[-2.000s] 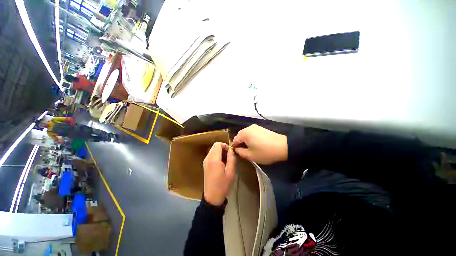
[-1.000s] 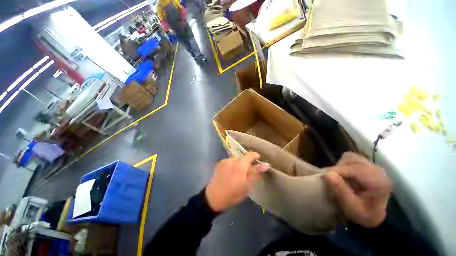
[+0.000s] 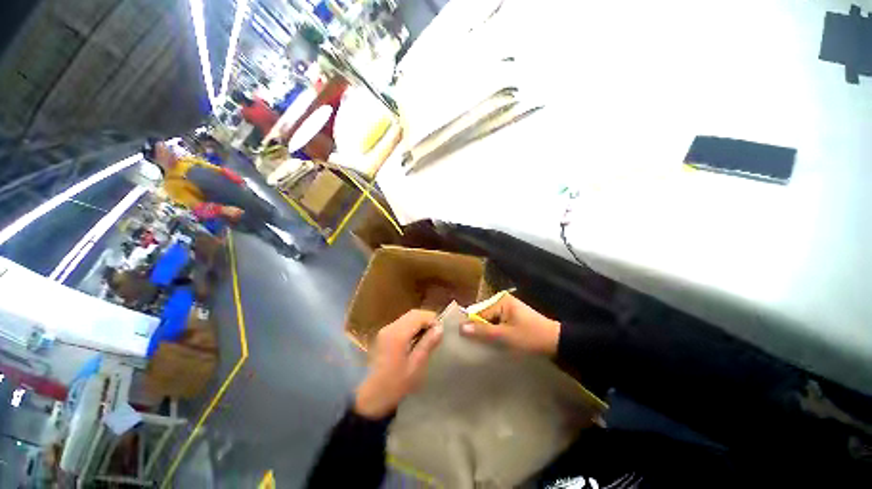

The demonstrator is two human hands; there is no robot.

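Observation:
A beige bag body [image 3: 478, 406] hangs over my lap, with yellow line along its edges. My left hand [image 3: 397, 355] grips its upper corner from the left. My right hand [image 3: 516, 327] pinches the same corner from the right, with a yellow edge strip [image 3: 490, 303] sticking up at the fingers. The two hands are close together. Whether a tool is in either hand cannot be told.
An open cardboard carton [image 3: 416, 277] stands just beyond the bag. A white table [image 3: 650, 115] on the right bears a phone [image 3: 741, 159], a dark cord [image 3: 571, 242], a black cut piece [image 3: 854, 43] and stacked bag bodies [image 3: 468, 129]. A person [image 3: 215, 191] is in the aisle.
The bag was held wide between my separated hands; now both hands are together at one corner, with a yellow strip standing out. The view has rotated, and the person appears further left.

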